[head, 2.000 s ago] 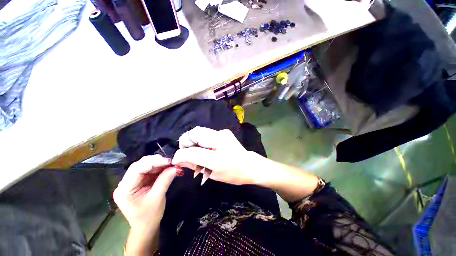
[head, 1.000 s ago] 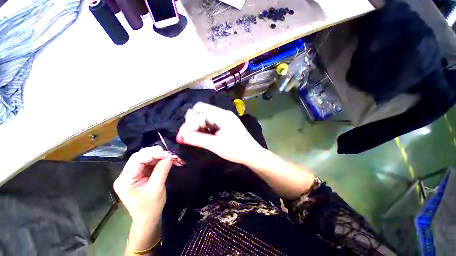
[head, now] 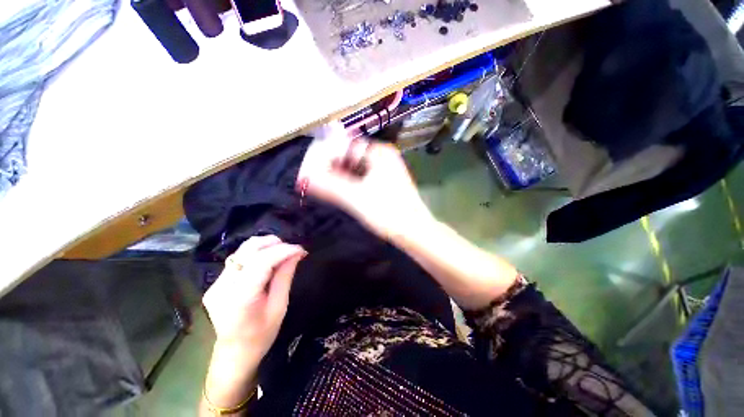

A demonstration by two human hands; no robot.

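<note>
The black garment point(head: 245, 191) lies bunched on my lap, partly under the table edge. My left hand point(head: 257, 281) is low on the left, with thumb and forefinger pinched on a bit of the dark cloth. My right hand point(head: 363, 183) is blurred, up and to the right of it, near the table's front edge. Its fingers are closed, and a thin line at the fingertips looks like the needle point(head: 303, 195). A dark ring-like band shows on a right finger. The thread cannot be made out.
The white table point(head: 212, 106) holds striped cloth point(head: 49, 57), dark spools point(head: 167, 31), a phone point(head: 259, 18) and small buttons or snaps point(head: 445, 12) on a grey mat. Below are an open drawer and a blue tray point(head: 518, 159). Black cloth point(head: 644, 89) covers the bin at right.
My right hand has moved up and away from my left hand. The needle that stood up at my left fingertips no longer shows there. The table sits slightly higher in view.
</note>
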